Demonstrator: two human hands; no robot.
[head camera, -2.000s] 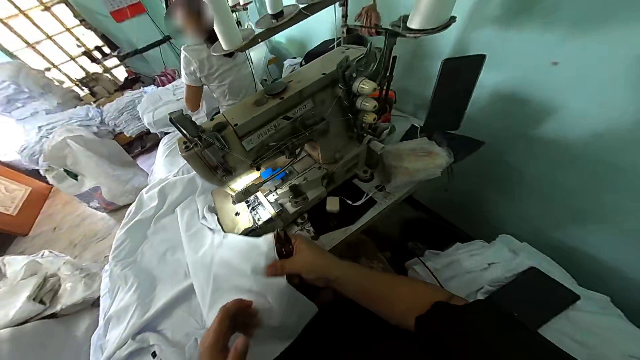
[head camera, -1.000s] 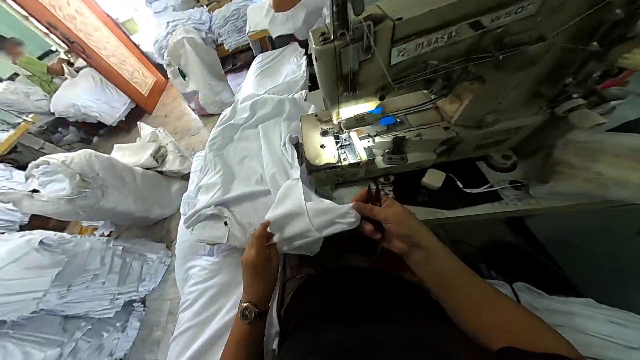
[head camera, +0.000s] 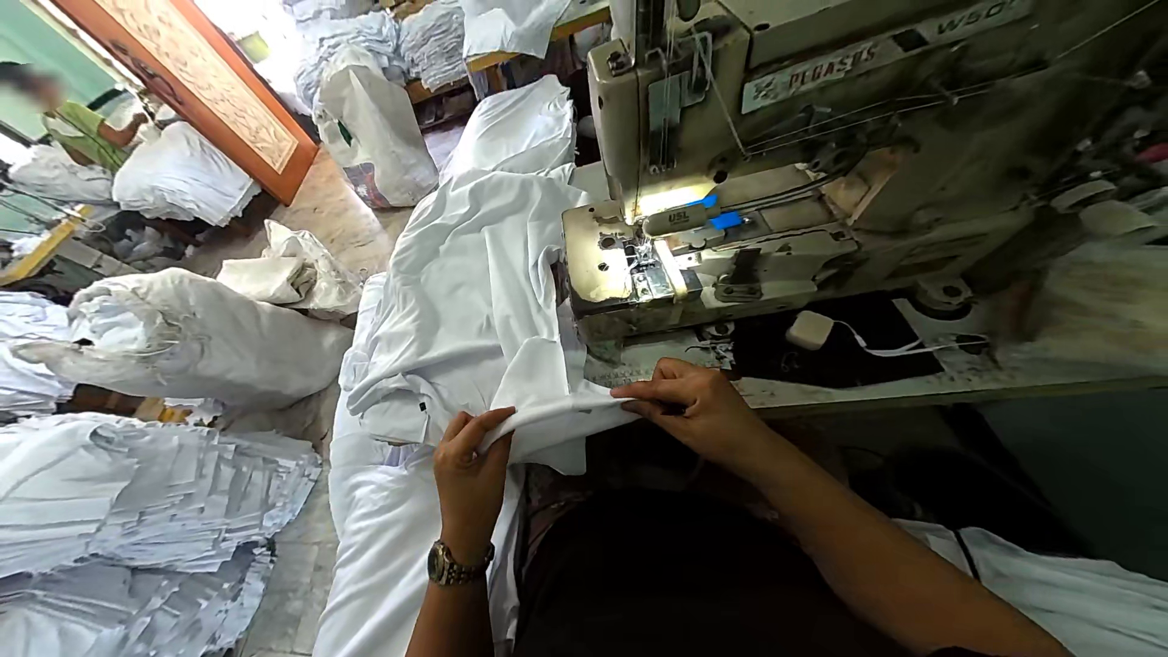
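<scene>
A white fabric piece (head camera: 557, 415) is stretched between my two hands, just in front of an industrial Pegasus sewing machine (head camera: 776, 137). My left hand (head camera: 474, 456), with a metal wristwatch (head camera: 459, 563) at the wrist, pinches its left end. Fingertips of my right hand (head camera: 689, 406) grip the right end near the edge of the machine table (head camera: 821, 394). The lit needle area (head camera: 650, 260) lies above and beyond the cloth, which does not reach under the needles. More white garments (head camera: 456, 274) spread to the left of the machine bed and hang down beside my lap.
Stacks of cut white fabric (head camera: 155, 493) and a full white sack (head camera: 210, 333) stand at left. Another sack (head camera: 370, 128) is by the orange door (head camera: 228, 82). A person in green (head camera: 87, 132) is at far left. A white adapter (head camera: 809, 330) with a cable lies on the machine table.
The view has swung and moved closer to the machine. My left hand, apart from the cloth two seconds ago, now pinches it. Since one second ago the cloth has been drawn out wider between my hands.
</scene>
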